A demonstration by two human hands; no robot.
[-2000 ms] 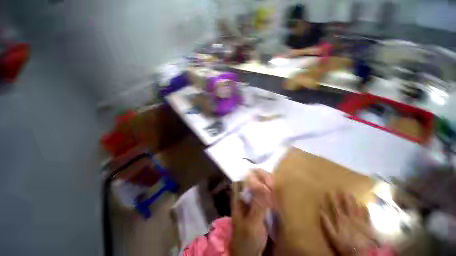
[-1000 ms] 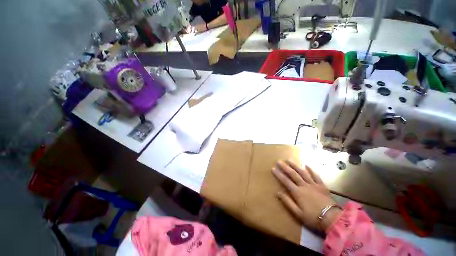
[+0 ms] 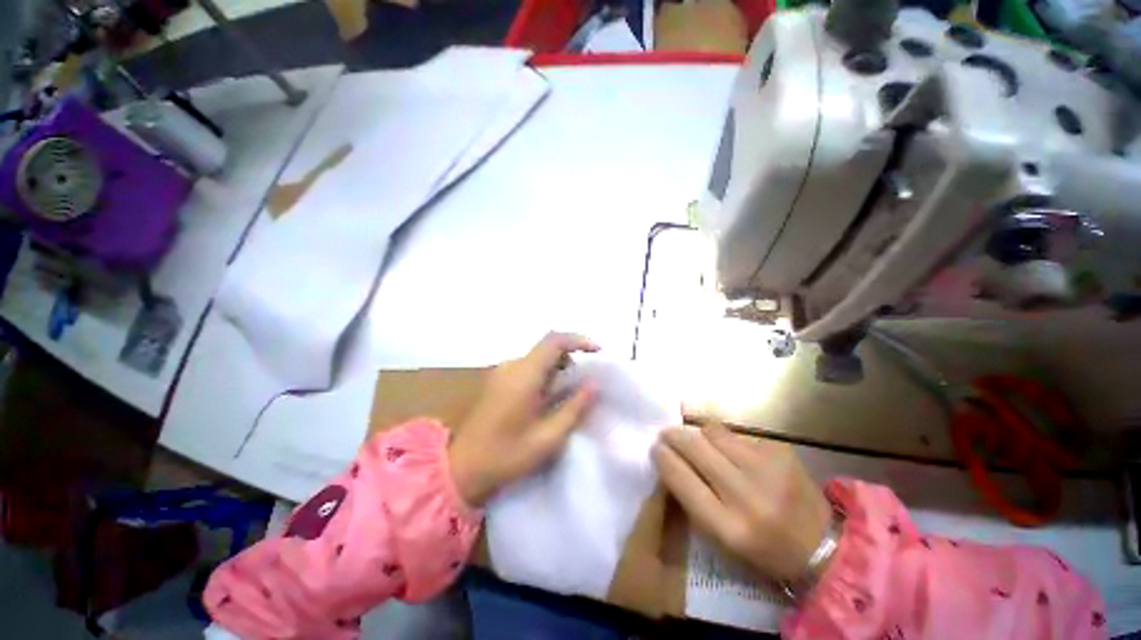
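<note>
A tan garment panel lies at the table's front edge, with a white-backed piece on top of it. My left hand holds the upper part of the white piece between thumb and fingers. My right hand pinches the right edge of the pieces, fingertips at the white piece's border. The white sewing machine head stands to the right, its needle area brightly lit, beyond my right hand. Whether the two edges are lined up is hidden by my fingers.
Stacked white-side-up panels lie at the left, with a small tan offcut on them. Orange-red scissors lie right of the needle. A purple machine is far left. A red basket stands behind the table.
My left hand has come into view onto the work. A white-backed piece now covers much of the tan panel. My right hand went from lying flat to pinching the edge. The view moved closer.
</note>
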